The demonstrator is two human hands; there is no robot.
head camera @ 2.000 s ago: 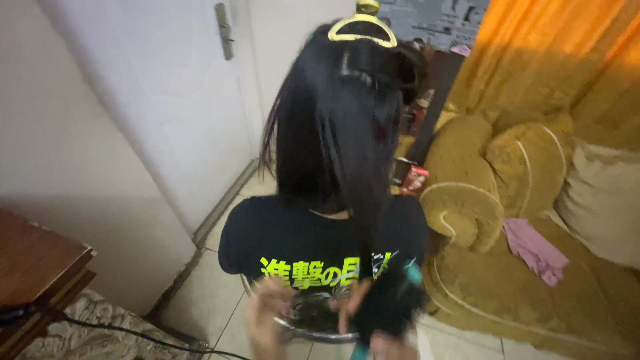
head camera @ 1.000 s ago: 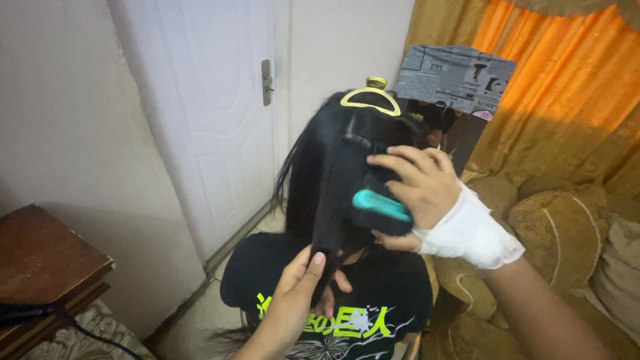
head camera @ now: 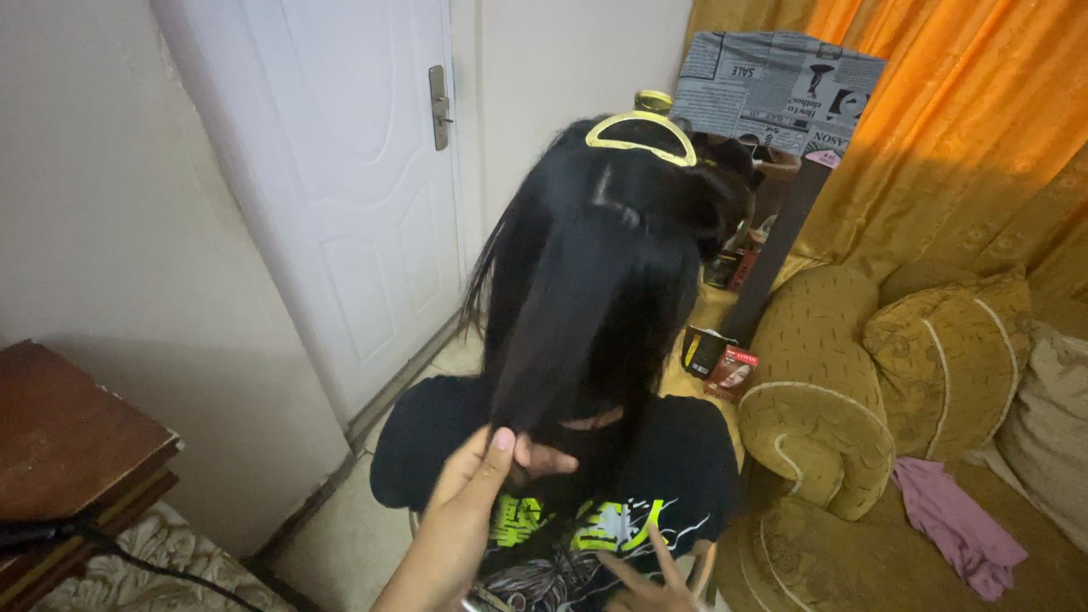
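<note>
A person with long black hair (head camera: pixel 586 280) sits with their back to me, in a black printed T-shirt (head camera: pixel 697 450). A yellow claw clip (head camera: pixel 643 136) holds hair up at the crown. My left hand (head camera: pixel 476 484) pinches a lock between thumb and fingers at shoulder height. Low at the frame's bottom, my right hand (head camera: pixel 650 578) is partly visible and blurred, with two fingers spread near the hair ends; the rest is cut off, and no brush can be seen.
A white door (head camera: pixel 365 170) is ahead on the left. At the left edge, a wooden cabinet (head camera: pixel 76 433) bears a black cable (head camera: pixel 161 569). Boxes (head camera: pixel 731 371) stand before a mirror (head camera: pixel 769 191). A brown sofa (head camera: pixel 833 544) with cushions and a pink cloth (head camera: pixel 960 518) is on the right.
My right hand, which had the teal-backed brush against the hair one second ago, has moved down to the bottom of the view. My left hand still holds hair.
</note>
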